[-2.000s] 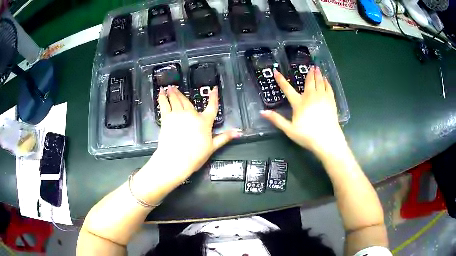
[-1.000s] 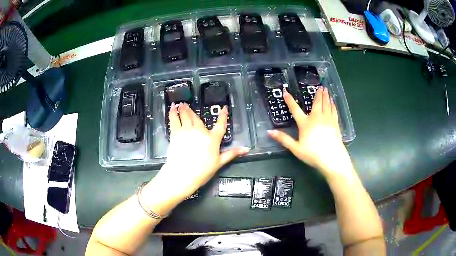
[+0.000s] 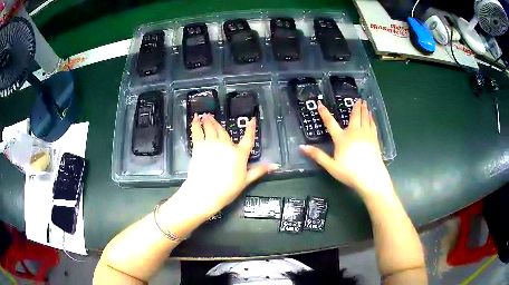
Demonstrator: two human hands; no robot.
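A clear blister tray [image 3: 195, 177] lies on the bench with phones in two rows of pockets. My left hand [image 3: 220, 158] rests with spread fingers on a keypad phone [image 3: 204, 100] and its neighbour [image 3: 243, 103], both face up, covering part of their keys. My right hand [image 3: 354, 147] touches another face-up keypad phone [image 3: 310, 119] and the one beside it [image 3: 343, 86]. Neither hand grasps a phone. A phone back [image 3: 148, 122] lies face down at the near left. The far row holds several face-down phones [image 3: 243, 42].
Loose phone batteries [image 3: 262, 207] lie between the tray and near edge. At left are a desk fan [image 3: 53, 106], a crumpled clear bag [image 3: 40, 161] and a smartphone [image 3: 68, 183] on white paper [image 3: 39, 225]. A blue mouse [image 3: 421, 34] sits on a pale board [image 3: 385, 39] at far right.
The whole view has shifted, so tray and hands sit lower and slightly farther right than two seconds ago. Both hands keep about the same places on the phones.
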